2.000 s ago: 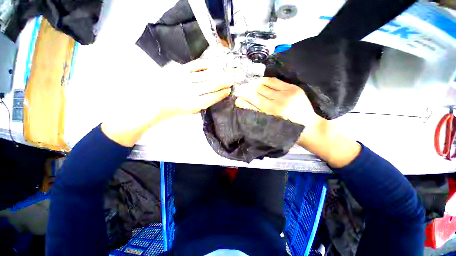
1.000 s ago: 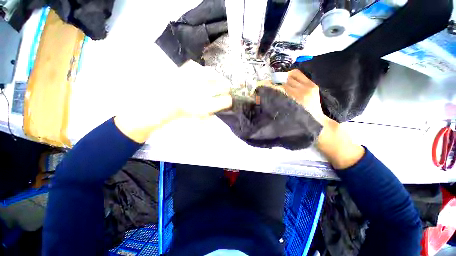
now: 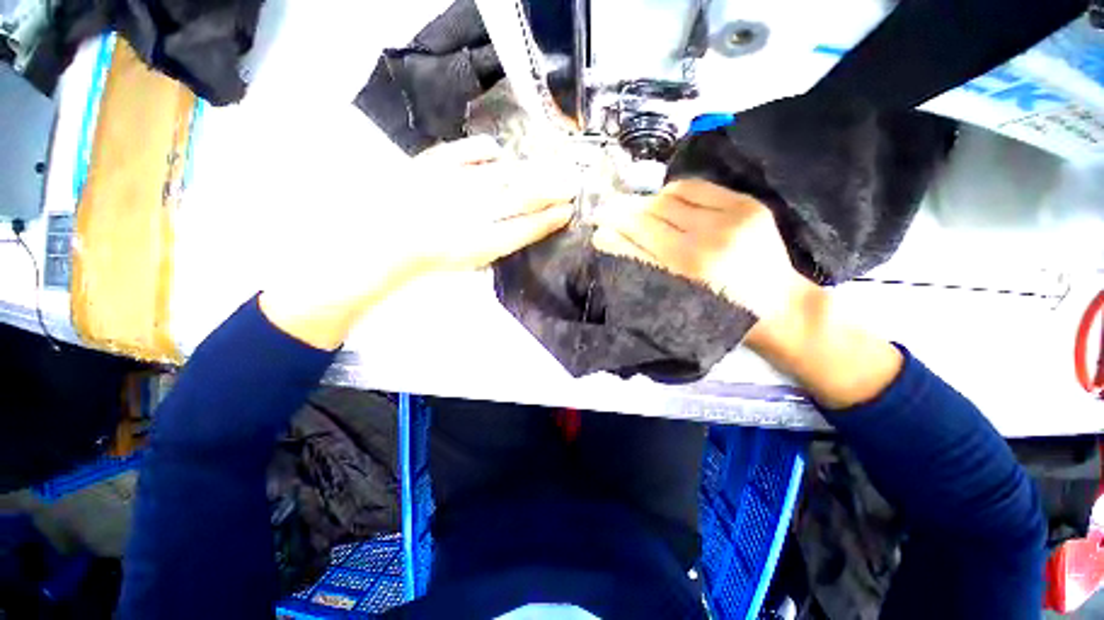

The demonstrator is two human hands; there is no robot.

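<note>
A dark garment piece (image 3: 630, 317) lies under both hands at the needle area and hangs in folds towards the table's front edge. My left hand (image 3: 454, 206) is overexposed, its fingertips on the cloth left of the needle. My right hand (image 3: 702, 236) presses and holds the cloth just right of it, fingers pointing left. The presser foot and needle are lost in glare between the hands. The sewing machine head (image 3: 1041, 97) is at upper right, with a round dial (image 3: 648, 136) beside the needle area. More dark cloth (image 3: 430, 79) lies behind my left hand.
A wide black strip (image 3: 932, 55) crosses the machine head, with dark cloth (image 3: 835, 170) below it. A tan strip (image 3: 127, 206) and a black bunch (image 3: 200, 42) are at left. Red scissor handles (image 3: 1091, 343) are at the right edge. Blue crates (image 3: 751, 521) stand below the table.
Since one second ago, my right hand has moved down and left to lie flatter on the cloth, and the cloth's loose part has spread lower. The view has shifted slightly.
</note>
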